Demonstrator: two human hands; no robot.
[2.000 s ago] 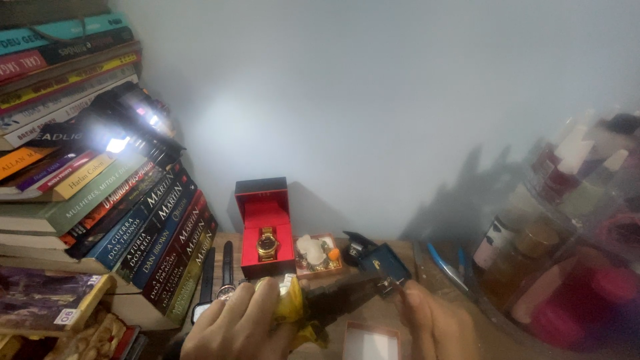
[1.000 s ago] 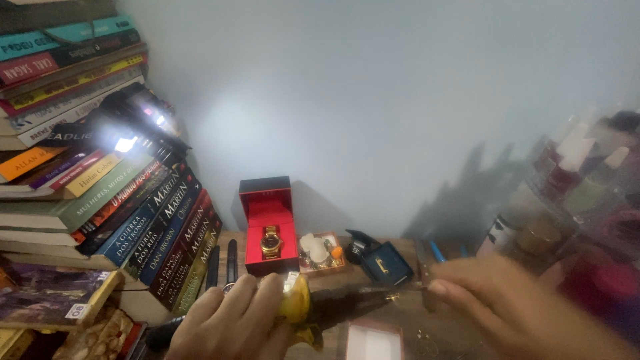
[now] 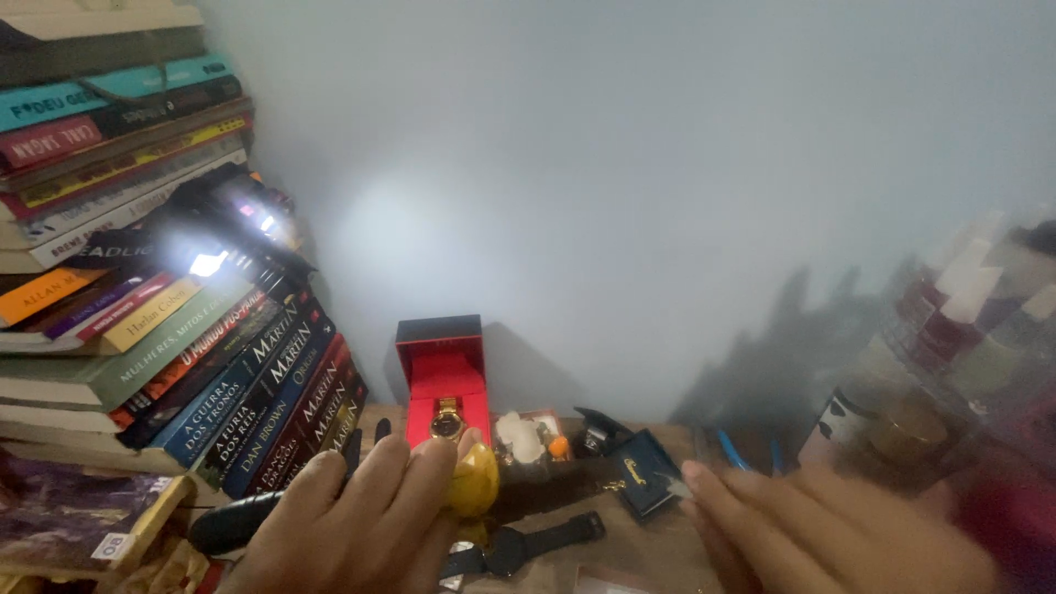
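My left hand point(image 3: 363, 516) is closed around an object with a black handle point(image 3: 235, 521) and a rounded yellow part point(image 3: 476, 483); its exact kind is unclear. A dark, blurred strip extends rightward from the yellow part. My right hand point(image 3: 792, 528), blurred by motion, has its fingertips at the right edge of a dark blue jewelry case point(image 3: 639, 474). Something small and pale shows at those fingertips, too blurred to name. Behind my left hand, a gold wristwatch point(image 3: 446, 421) sits in an open red-lined box point(image 3: 412, 425). A black wristwatch point(image 3: 536, 543) lies between the hands.
Stacked books point(image 3: 223, 396) rise at left, with a lit lamp point(image 3: 214, 260) on them. Past the hands are a small tray of trinkets point(image 3: 528, 436) and a black case point(image 3: 598, 429). Blue-handled pliers or a similar tool point(image 3: 733, 452) and a clear organizer point(image 3: 932, 363) stand at right.
The black wristwatch between my hands now shows; earlier it did not. My right hand has moved, and its fingertips are now beside the blue case. My left hand still grips the black-and-yellow object.
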